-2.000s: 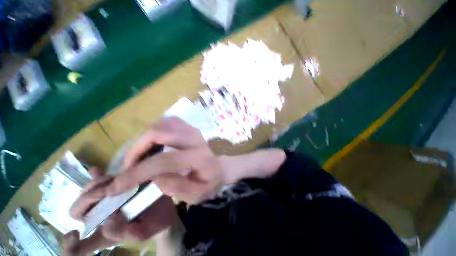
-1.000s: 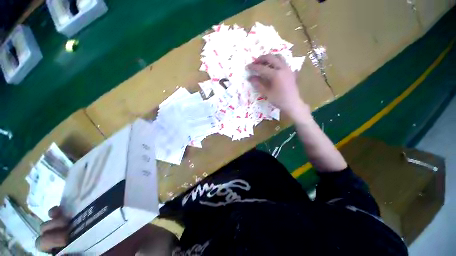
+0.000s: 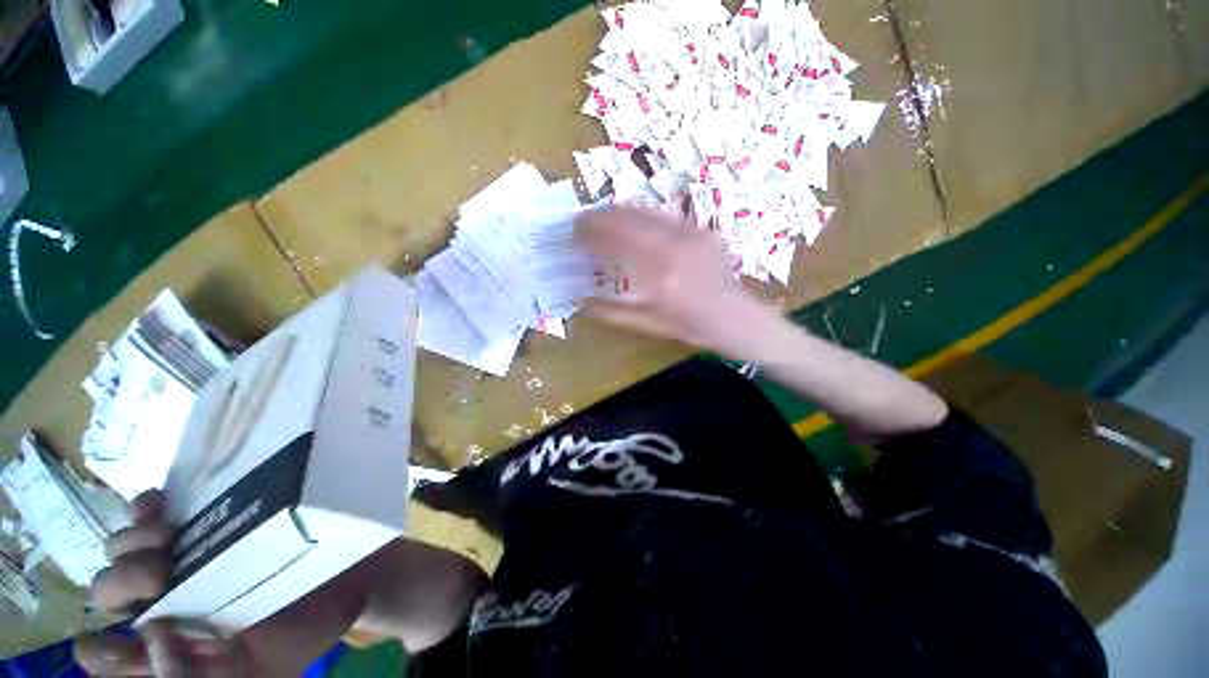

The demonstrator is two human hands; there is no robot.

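Note:
My left hand [image 3: 138, 567] grips a white retail box [image 3: 294, 457] with a black HAND WARMER band, tilted at the lower left. My right hand [image 3: 663, 272], somewhat blurred, is over the right part of the fanned leaflet pile [image 3: 480, 285]. A red mark on white shows at its fingers; I cannot tell whether a card is held or lies beneath. The loose heap of small red-printed white cards [image 3: 729, 113] lies just beyond and to the right of that hand.
Flat white box stacks [image 3: 153, 384] lie at the left of the cardboard-covered bench [image 3: 385, 172]. A white tray [image 3: 119, 40] and a curved white strip [image 3: 19, 272] lie on the green belt. A brown carton [image 3: 1127, 510] stands at right.
My right hand has gone from the card heap to the leaflet pile, nearer and to the left. My left hand still holds the box. The bench has shifted in view.

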